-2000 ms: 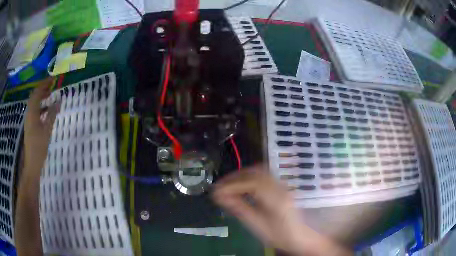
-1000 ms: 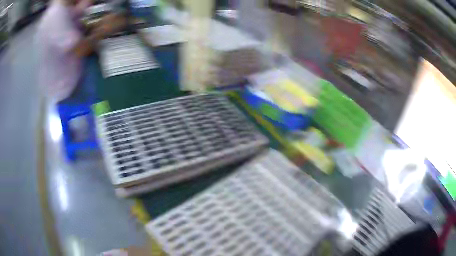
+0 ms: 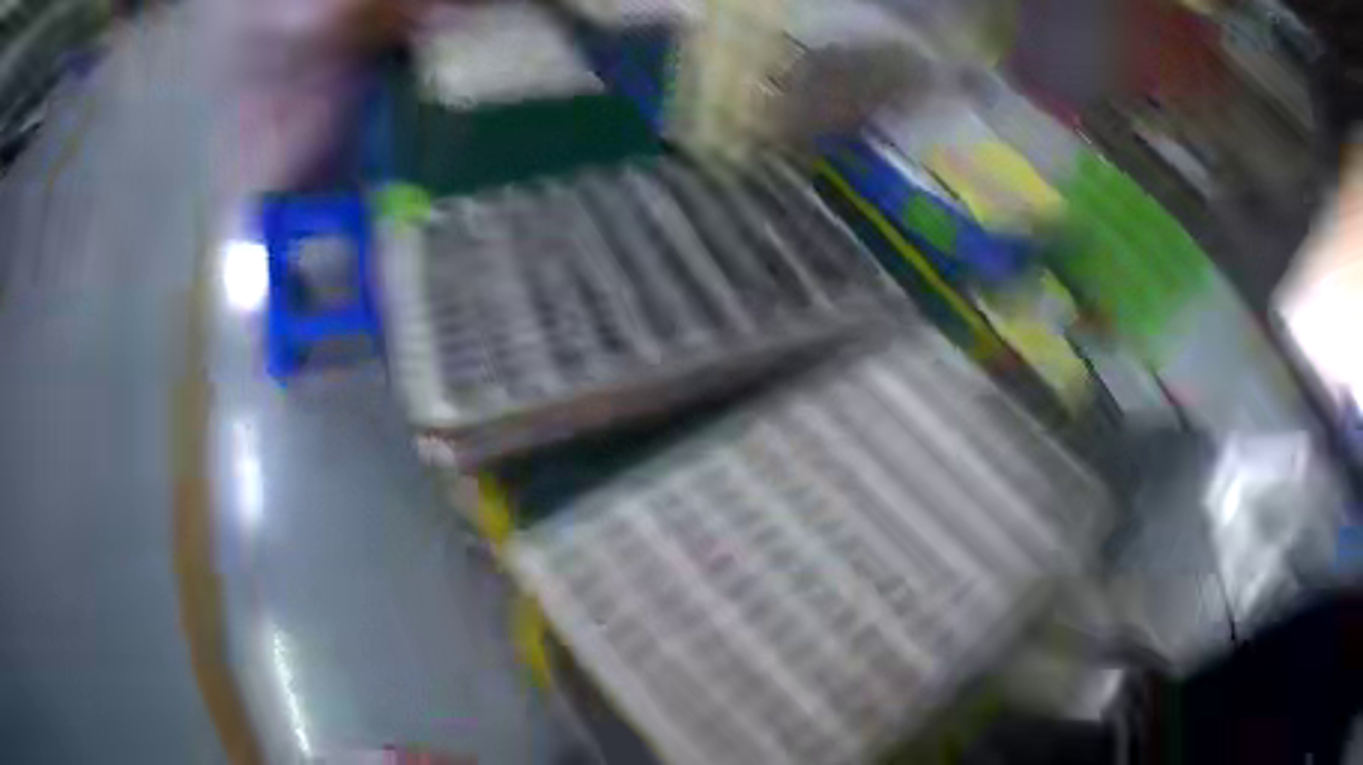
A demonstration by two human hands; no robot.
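Observation:
The frame is blurred. A white parts tray (image 3: 807, 553) with rows of slots lies nearest, at the centre bottom; whether its slots hold parts cannot be told. A stack of trays with dark rows (image 3: 598, 299) lies behind it to the left. A dark part of the test fixture (image 3: 1271, 688) is cut off at the lower right corner. Neither of my hands can be made out; a small pinkish patch at the bottom edge is too blurred to name.
A blue stool (image 3: 319, 292) stands on the grey floor (image 3: 344, 568) at the left. A person in a pinkish top (image 3: 299, 105) is at the upper left. A blue bin (image 3: 957, 232) with yellow slips, a green sheet (image 3: 1129, 254) and a bright monitor (image 3: 1330, 314) are at the right.
The view has swung from the fixture to the left side of the bench and the floor. Both my hands have left the picture. Since one second ago, the trays have shifted right and up.

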